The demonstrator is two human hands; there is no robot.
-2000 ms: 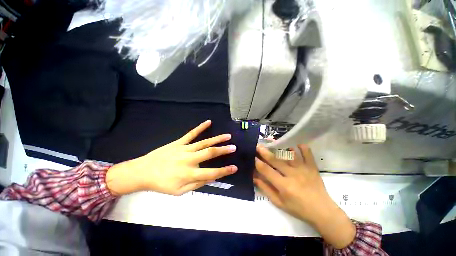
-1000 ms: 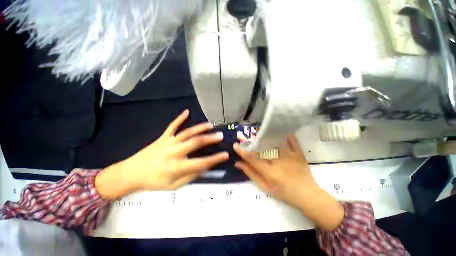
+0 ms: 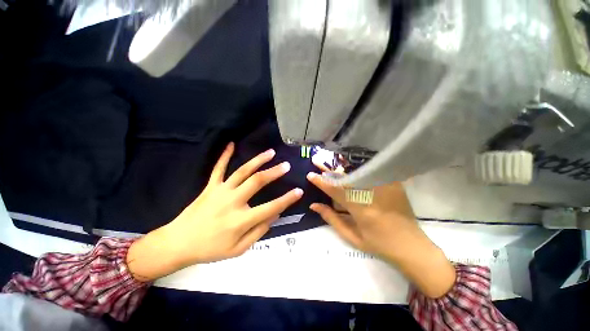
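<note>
A large dark garment panel (image 3: 174,161) with a white line near its front edge lies on the white machine table, under the white sewing machine head (image 3: 362,77). My left hand (image 3: 223,210) lies flat on the panel with fingers spread, left of the needle area. My right hand (image 3: 375,216) is at the panel's right edge, partly behind the machine head; its index fingertip and thumb are on or beside the cloth, slightly apart. The lamp lights the presser foot area (image 3: 328,158); the needle itself cannot be made out.
A printed ruler scale (image 3: 349,254) runs along the table's front edge. A white lamp-like part (image 3: 169,45) and blurred white tuft hang at upper left. A ribbed white knob (image 3: 504,167) is on the machine. A dark box-like part (image 3: 556,258) is at the right end.
The view has shifted closer to the machine head. The panel's front corner has moved up from the table edge toward the machine. Both hands remain beside the presser foot area.
</note>
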